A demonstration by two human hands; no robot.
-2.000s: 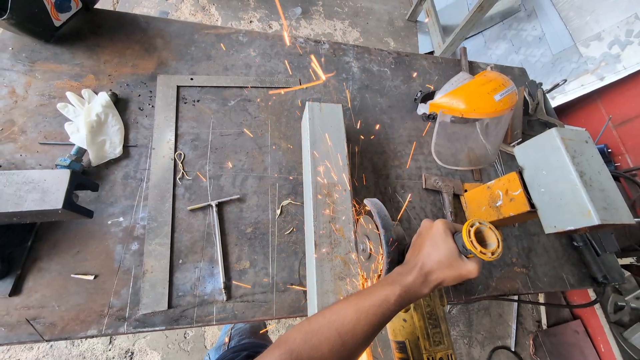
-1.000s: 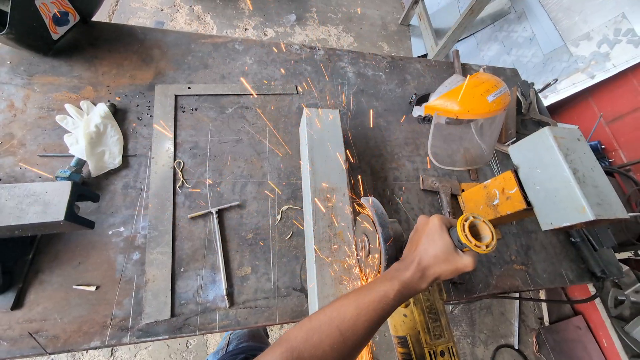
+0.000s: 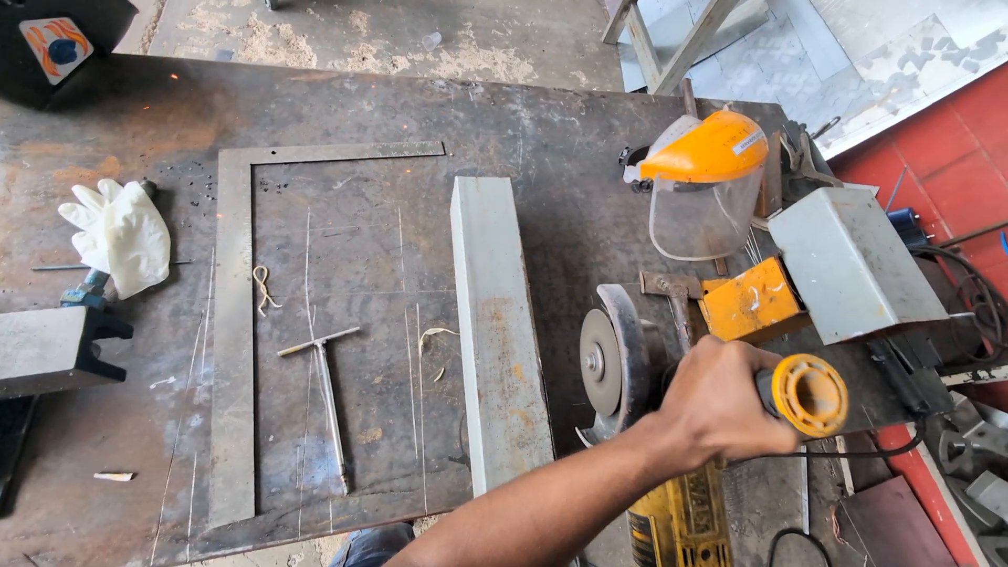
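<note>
My left hand (image 3: 728, 402) is closed around the side handle of a yellow angle grinder (image 3: 681, 520). The yellow end (image 3: 811, 395) of that handle sticks out to the right of my fist. The grinder's disc (image 3: 601, 362), under its metal guard, stands to the right of a grey square steel tube (image 3: 500, 331), with a gap between them. The tube lies lengthwise on the steel table (image 3: 378, 102), bearing rusty marks on its top. The lower end of the tube is hidden behind my forearm. My right hand is outside the view.
A steel framing square (image 3: 235, 339) and a T-handle tool (image 3: 329, 409) lie left of the tube. Farther left are a white glove (image 3: 126, 236) and a vise (image 3: 55, 350). At right are a face shield (image 3: 705, 189), a hammer (image 3: 673, 291), an orange block (image 3: 752, 299) and a grey metal box (image 3: 858, 264).
The grinder and my left hand have moved right, and the disc has come away from the tube. The dense spray of sparks has stopped; only a few faint specks show.
</note>
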